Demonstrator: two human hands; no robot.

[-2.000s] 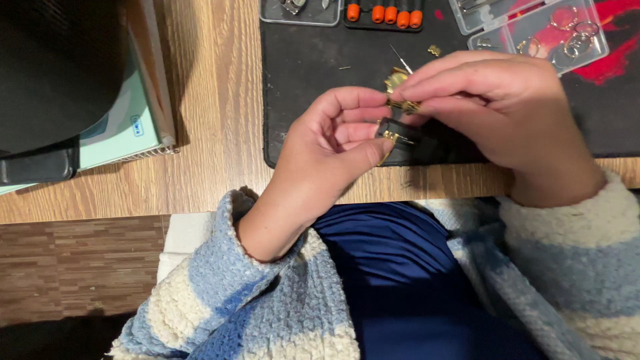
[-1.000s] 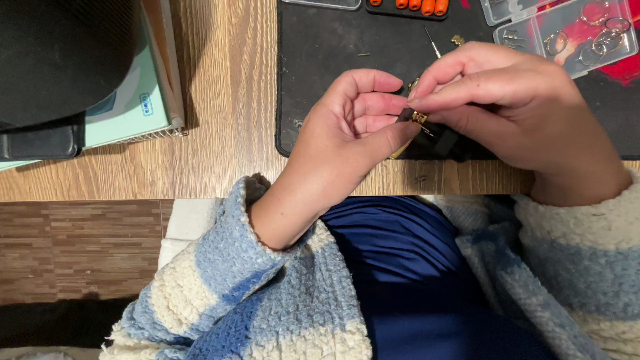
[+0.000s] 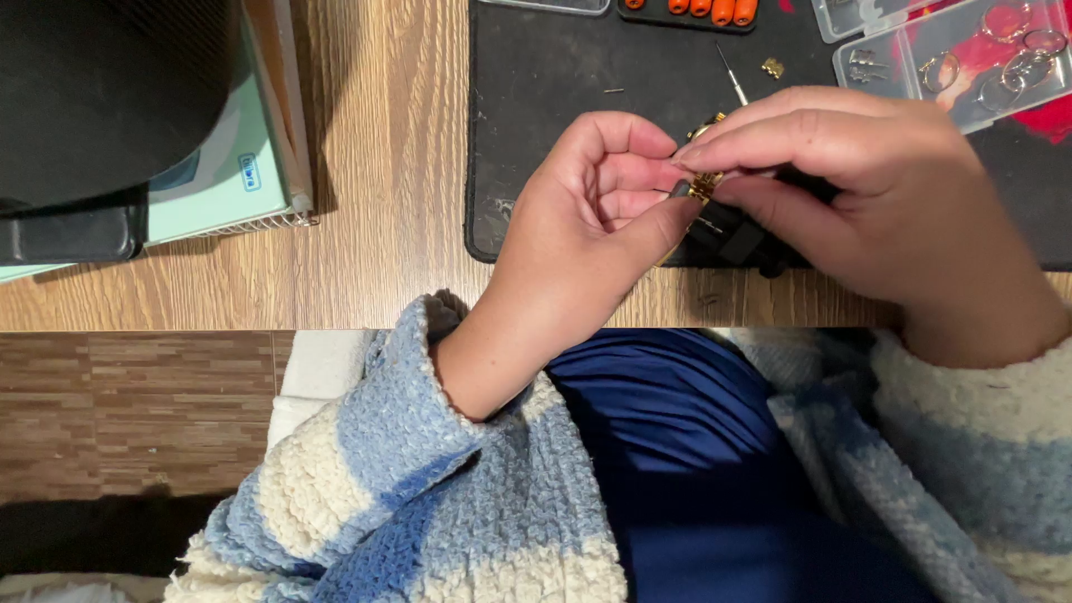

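My left hand (image 3: 586, 209) pinches a gold-coloured metal watch band (image 3: 702, 186) between thumb and fingers, above the front edge of a black mat. My right hand (image 3: 846, 176) meets it from the right, its thumb and fingertips closed on the same band. Part of the gold watch shows between the hands; the rest is hidden by fingers. Under the hands lies a black tool or holder (image 3: 741, 243), partly covered. Beyond my right fingers a thin-shafted small screwdriver (image 3: 735, 84) rests on the mat, with a loose gold link piece (image 3: 773, 68) near it. A short metal pin (image 3: 614, 90) lies farther left.
At the back is a black tray of orange-handled tools (image 3: 722, 12). A clear compartment box (image 3: 913, 63) with metal rings stands at the back right, another clear case (image 3: 553, 5) at the back. Left are a green spiral notebook (image 3: 226, 193) and a large black object (image 3: 100, 100).
My hands have drawn closer together around the gold band since two seconds ago, when more of it showed between them. The view has shifted slightly.
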